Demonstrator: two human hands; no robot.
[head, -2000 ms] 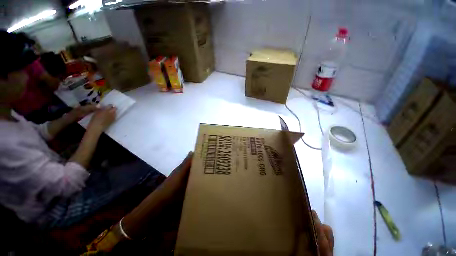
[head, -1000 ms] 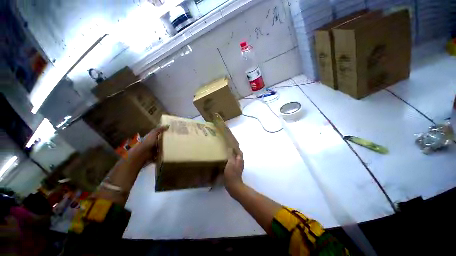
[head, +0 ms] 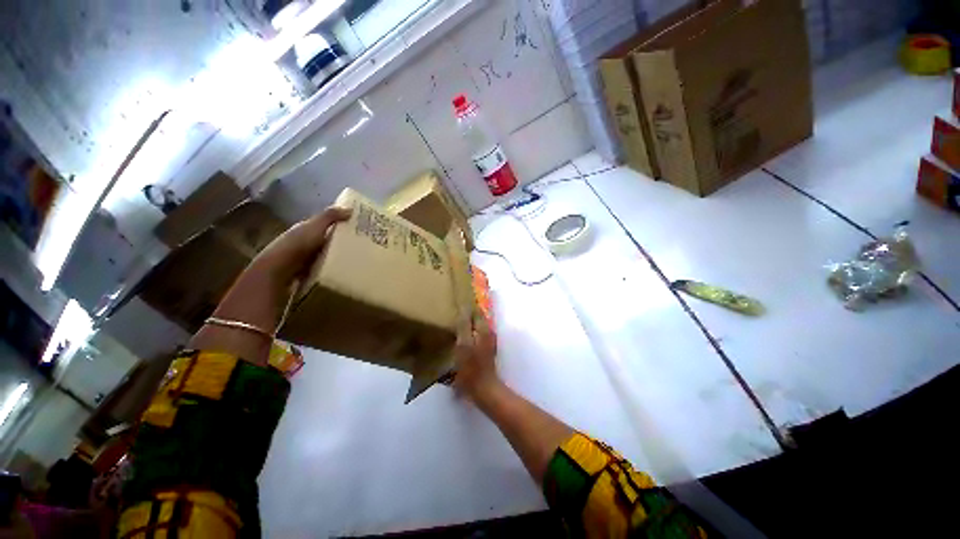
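Observation:
A brown carton (head: 384, 279) with dark print is held tilted above the white table, its open flaps toward the right. My left hand (head: 300, 247) grips its upper left end. My right hand (head: 476, 353) holds the flap side at its right end. An orange box (head: 482, 295) shows in part behind the flap, close to my right hand; whether it is leaving the carton I cannot tell. The carton's inside is hidden.
A small carton (head: 426, 202), a red-capped bottle (head: 492, 158) and a tape roll (head: 567, 234) stand behind. A yellow-green cutter (head: 720, 296) and crumpled clear plastic (head: 874, 270) lie right. Large cartons (head: 726, 100) stand at the wall; orange boxes (head: 939, 181) sit far right.
The carton has tipped further, its open end lower right, with both hands still on it. An orange box now shows behind the flap. The view has swung toward the right.

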